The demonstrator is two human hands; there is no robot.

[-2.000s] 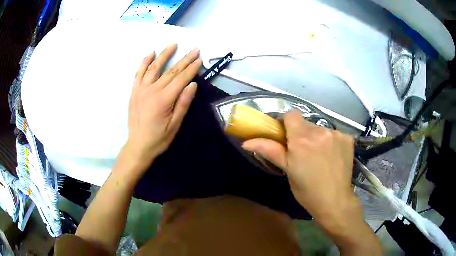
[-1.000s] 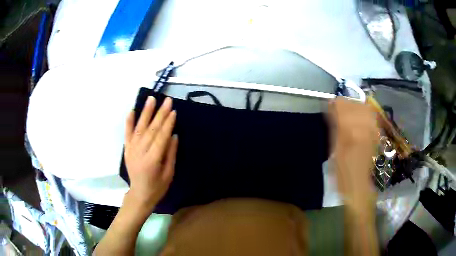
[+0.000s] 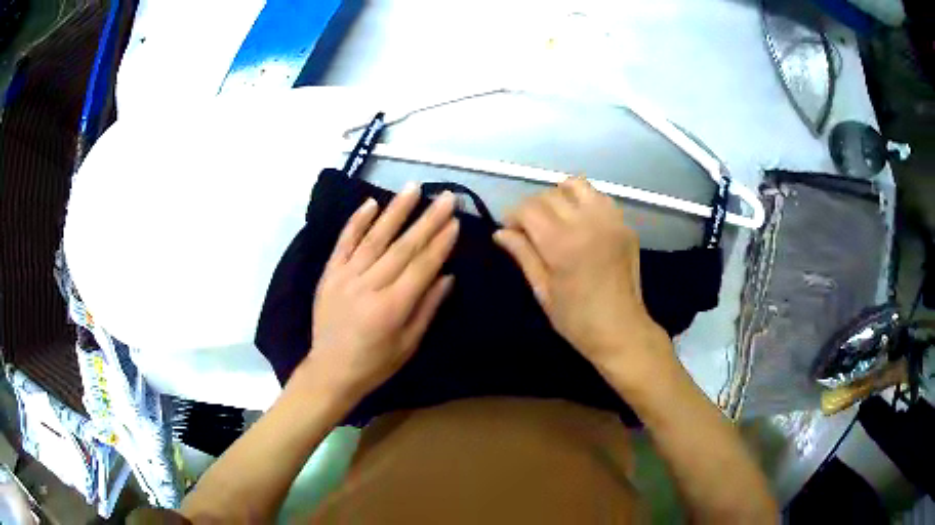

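Dark navy trousers [image 3: 482,338] lie folded short on the white padded board in front of me. A white trouser hanger [image 3: 492,165] lies beyond the waistband, with a hanger clip [image 3: 364,145] at the left end and another clip [image 3: 719,212] at the right, both at the waistband. A thin black loop [image 3: 461,192] stands up between my hands. My left hand [image 3: 384,282] lies flat on the cloth, fingers apart, holding nothing. My right hand [image 3: 579,256] has its fingers bent together at the waistband; whether it pinches a second loop is hidden.
The steam iron [image 3: 864,354] rests at the right end of the grey pad [image 3: 820,277]. A small round dark item [image 3: 857,149] and a silver iron-shaped outline [image 3: 802,72] lie beyond it. A blue strip [image 3: 282,46] is on the far side. A brown wicker basket [image 3: 46,205] stands at left.
My right hand has let go of the iron, which now lies on the pad, and has moved left to the middle of the waistband. My left hand has moved slightly right.
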